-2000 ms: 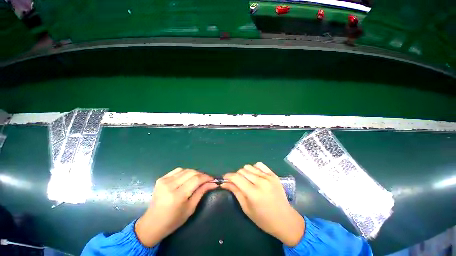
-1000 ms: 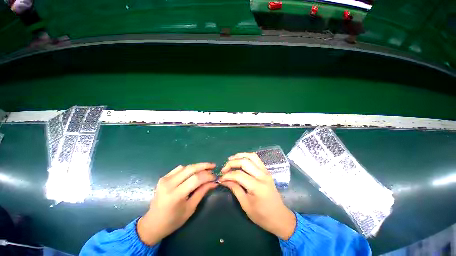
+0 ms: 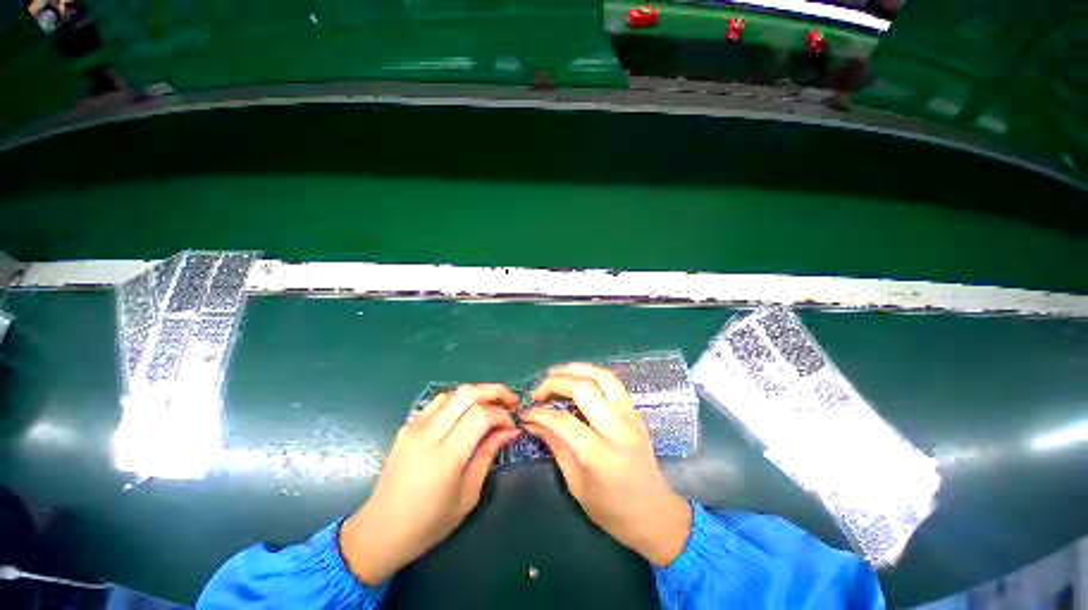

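Note:
A speckled patterned sheet [image 3: 668, 411] lies on the dark green bench under both hands. Its right blocks show beyond my right hand, and a small part of it shows at my left fingers. My left hand [image 3: 447, 465] and my right hand [image 3: 603, 453] meet at the fingertips over the sheet's middle. The thumbs and forefingers pinch at the sheet there. Whether a small separate piece is between them is hidden by the fingers.
Overlapping patterned sheets [image 3: 179, 369] lie at the left, reaching the white strip [image 3: 477, 281]. A slanted pile of sheets [image 3: 823, 435] lies at the right, with strong glare. Small red items [image 3: 736, 29] are beyond the far edge. Part of a person shows top left.
More of the patterned sheet now shows beside both hands, and it lies flatter and wider than before. Both hands have shifted slightly up and stay close together.

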